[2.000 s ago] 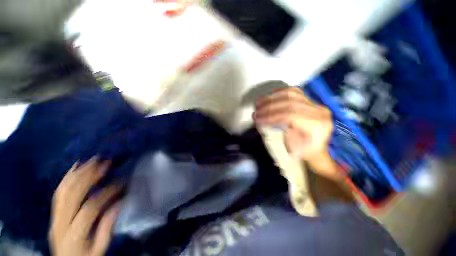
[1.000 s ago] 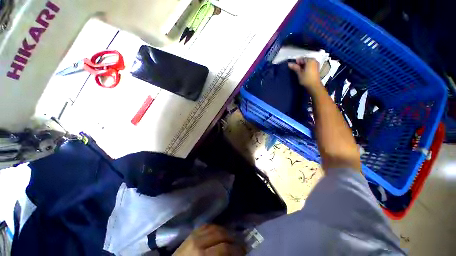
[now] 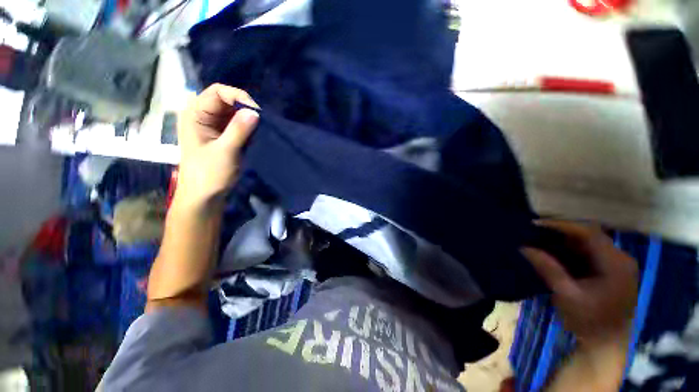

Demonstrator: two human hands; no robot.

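Observation:
A navy garment (image 3: 398,180) with pale light-grey parts (image 3: 383,245) is stretched between my hands, over my lap and the table's front edge. My left hand (image 3: 211,142) pinches the navy cloth edge between thumb and fingers at the left. My right hand (image 3: 582,268) grips the navy cloth at the right, slightly blurred, with its fingertips partly hidden by shadow and cloth. More navy cloth lies beyond, towards the top of the picture. The needle area is not visible.
The white table (image 3: 506,138) holds a red strip (image 3: 577,85), a black smartphone (image 3: 664,103) and red scissor loops (image 3: 598,6) at the upper right. A blue basket (image 3: 648,298) is at the lower right. Blurred blue crates (image 3: 84,253) and a grey machine part (image 3: 100,73) are at left.
The view has swung left. My right hand has left the basket and its pale scrap and now holds the garment. My left hand has risen and taken a navy edge; the garment is lifted and spread.

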